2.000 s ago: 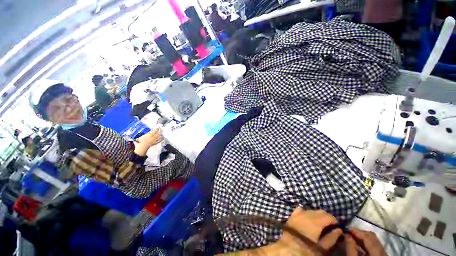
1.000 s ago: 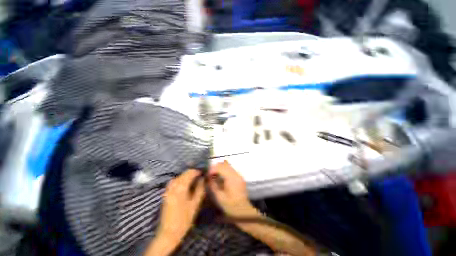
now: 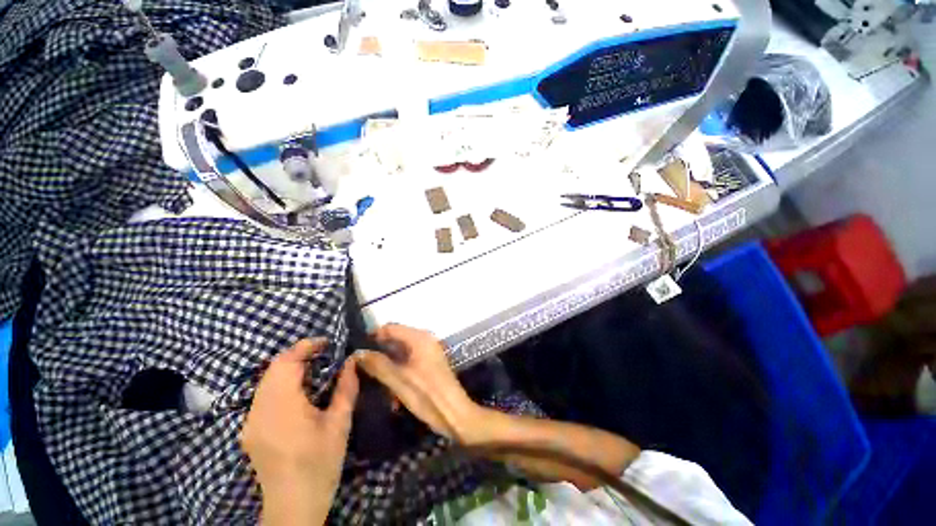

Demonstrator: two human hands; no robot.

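Black-and-white checked fabric (image 3: 195,298) lies left of and in front of the needle area and hangs over the table's front edge. Black fabric (image 3: 385,426) shows below and between my hands. My left hand (image 3: 303,421) grips the checked fabric's right edge between thumb and fingers. My right hand (image 3: 421,380) is close beside it, fingertips pinching the black fabric at the same edge. The fingertips are partly hidden in the cloth. The sewing machine (image 3: 452,92) stands behind, its presser foot (image 3: 334,221) near the fabric's upper right corner.
Several small brown pieces (image 3: 468,226) and dark thread snips (image 3: 600,202) lie on the bed. Red scissor handles (image 3: 464,165) show under the arm. A hang tag (image 3: 663,289) hangs at the edge. A blue crate (image 3: 811,380) and red stool (image 3: 836,272) are at right, a plastic bag (image 3: 785,103) beyond.
The view has swung right and down from the neighbouring worker to the machine and is sharp again. Both hands remain together at the fabric's edge.
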